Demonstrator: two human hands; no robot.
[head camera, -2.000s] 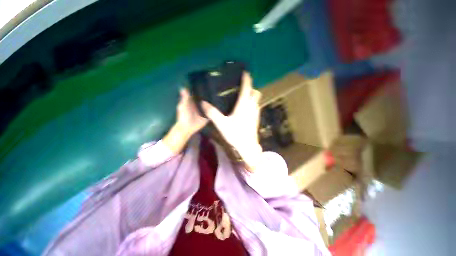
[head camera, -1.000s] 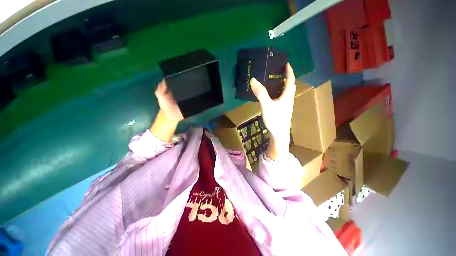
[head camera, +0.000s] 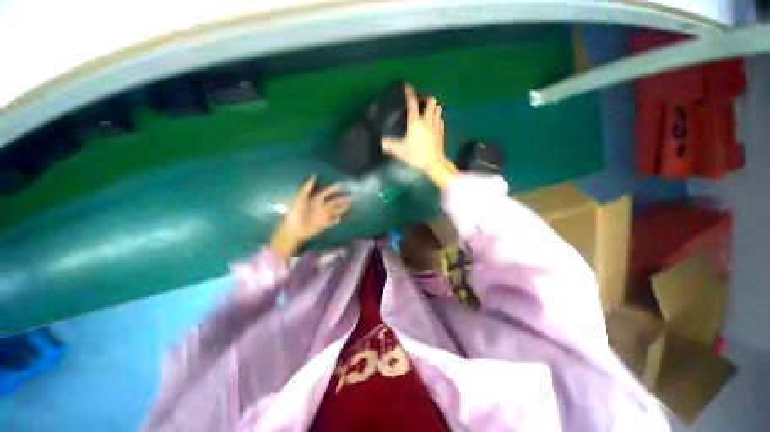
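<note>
A blurred black box (head camera: 361, 139) is on the green belt (head camera: 219, 194), in front of me. My right hand (head camera: 420, 142) is at its right side, thumb and fingers against it. Blur hides whether the box is open or closed. My left hand (head camera: 314, 218) is over the near part of the belt, fingers apart and empty. A smaller-looking dark block (head camera: 479, 157) stands on the belt to the right of my right wrist.
Dark boxes (head camera: 228, 89) stand in a row along the belt's far left side. An open carton (head camera: 570, 211) is at the right, partly hidden by my right sleeve. A pale bar (head camera: 625, 74) reaches over the belt. Red bags (head camera: 688, 118) are at the far right.
My left hand has let go of the hollow black box and drawn back. My right hand has moved from the lettered black piece to the box on the belt. The view has turned.
</note>
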